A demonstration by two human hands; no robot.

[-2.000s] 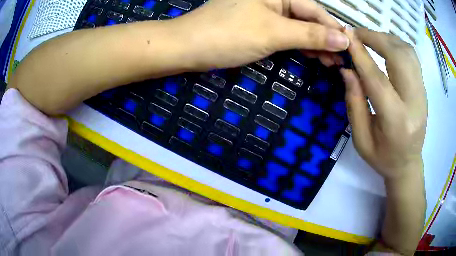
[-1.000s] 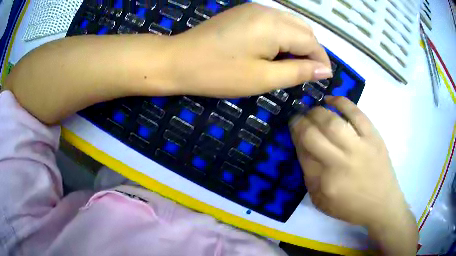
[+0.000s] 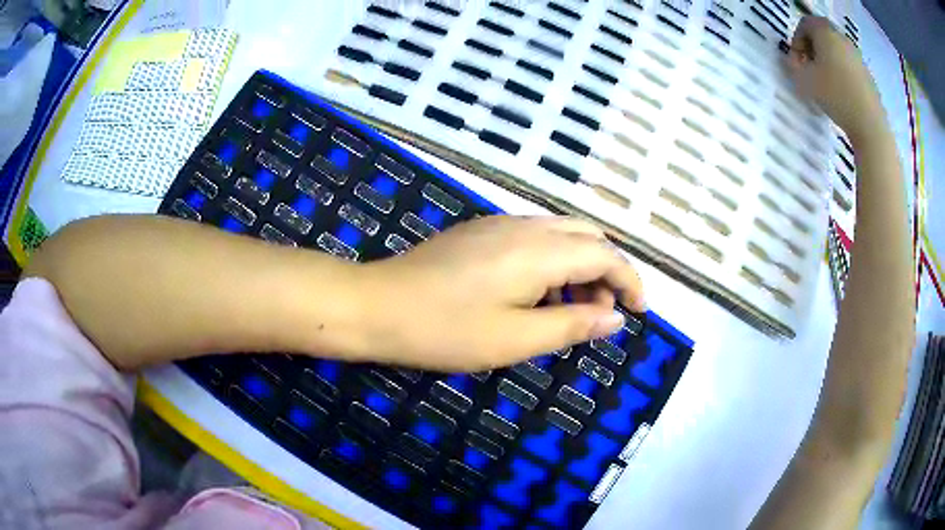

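The blue-black part tray point(image 3: 674, 357) lies in front of me, with rows of black pill-shaped parts point(image 3: 503, 422) with shiny rims and blue pockets at its right end. My left hand point(image 3: 518, 295) is over the tray, thumb and forefinger close together at a part near its right end; whether it grips the part is unclear. The white slotted tray point(image 3: 565, 88) lies beyond it, with dark strips point(image 3: 565, 153) in its left slots and pale slots further right. My right hand point(image 3: 824, 67) is at its far right, slightly blurred, fingers bent by dark strips; a hold cannot be told.
A white sticker sheet point(image 3: 135, 145) with yellow patches lies at the far left. A tray label point(image 3: 606, 482) shows on the part tray's right edge. A dark stack point(image 3: 922, 445) stands at the right edge. Yellow tape point(image 3: 223, 450) lines the near bench edge.
My right hand has moved from beside the left hand out to the far right of the slotted tray. The view has shifted, showing more of the slotted tray. My left hand remains over the part tray.
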